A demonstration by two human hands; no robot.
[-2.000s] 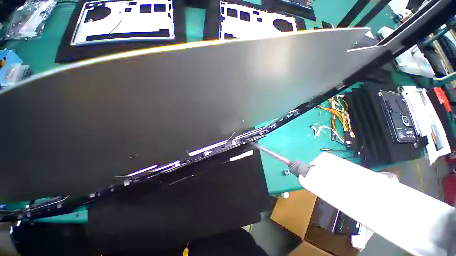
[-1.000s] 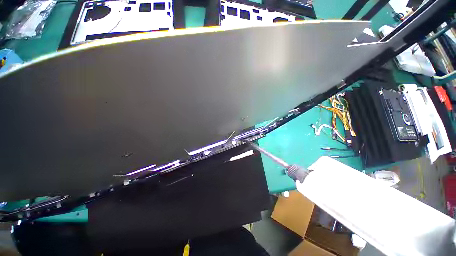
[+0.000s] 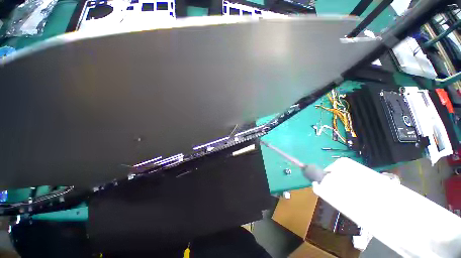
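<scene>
A large smooth dark grey display panel (image 3: 167, 95) fills the upper left and leans over the bench. Its narrow black frame edge (image 3: 222, 146) with small bright clips runs diagonally below it. A fat white cartridge (image 3: 384, 206) reaches in from the lower right; its thin nozzle (image 3: 283, 156) ends close to the rim, and I cannot tell if it touches. A fine thin cable end stands up at the rim. A matte black sheet (image 3: 177, 211) lies under the rim. Neither of my hands shows clearly; whatever holds the cartridge is beyond the frame's right edge.
Orange-and-white cables (image 3: 338, 113) and stacked black housings (image 3: 371, 126) lie on the green bench (image 3: 290, 131) at right. An open carton (image 3: 295, 214) with dark parts stands on the floor, lower right. White plates with cutouts (image 3: 126, 15) lie at the back. A plastic bag is at the upper left.
The panel's upper edge has moved lower in its tilt towards the top of the view and looks blurred. The nozzle tip has shifted slightly right, and its collar is blurred.
</scene>
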